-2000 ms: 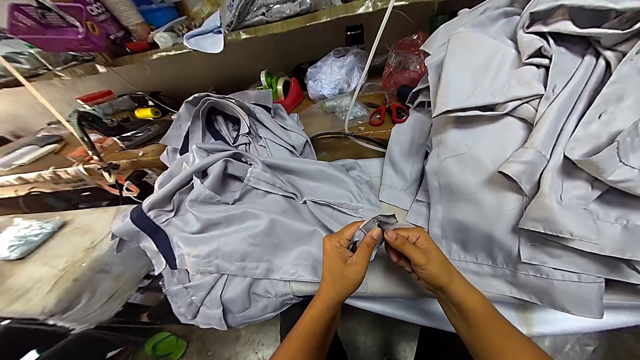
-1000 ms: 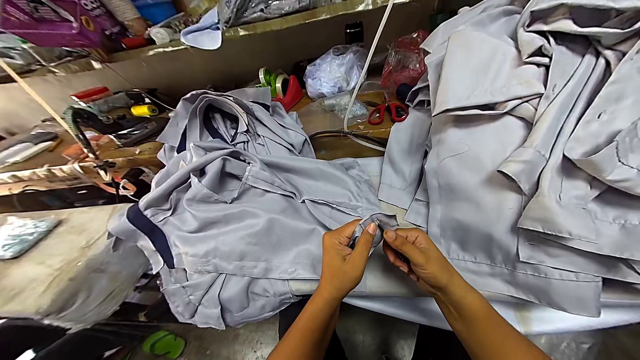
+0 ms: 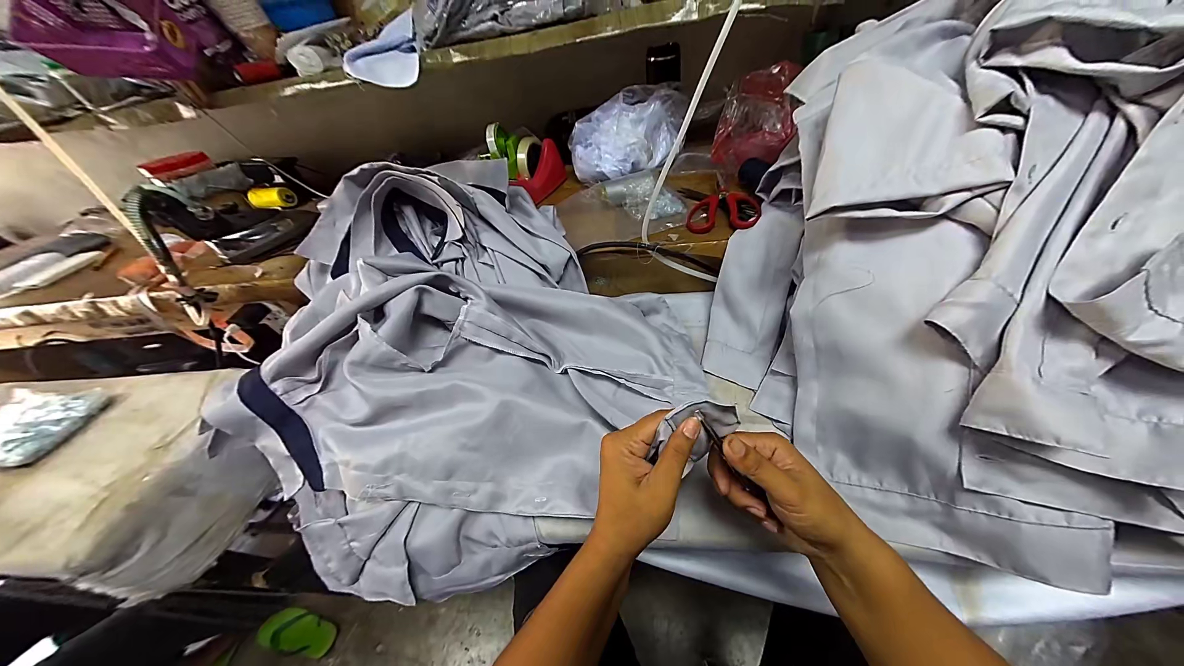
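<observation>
A grey shirt with a dark blue band lies across the work surface at the centre left. My left hand pinches a bunched edge of its cloth, thumb on top. Close beside it, my right hand grips a small dark, thin tool whose tip meets the cloth near my left thumb; its kind cannot be told. More grey shirts with a dark blue inner collar are heaped behind, and a large pile of grey garments lies on the right.
Behind the cloth are red-handled scissors, a red tape dispenser, a white plastic bag and a red plastic bag. A yellow thread spool lies at the left. A pale cord hangs down. A green slipper is on the floor.
</observation>
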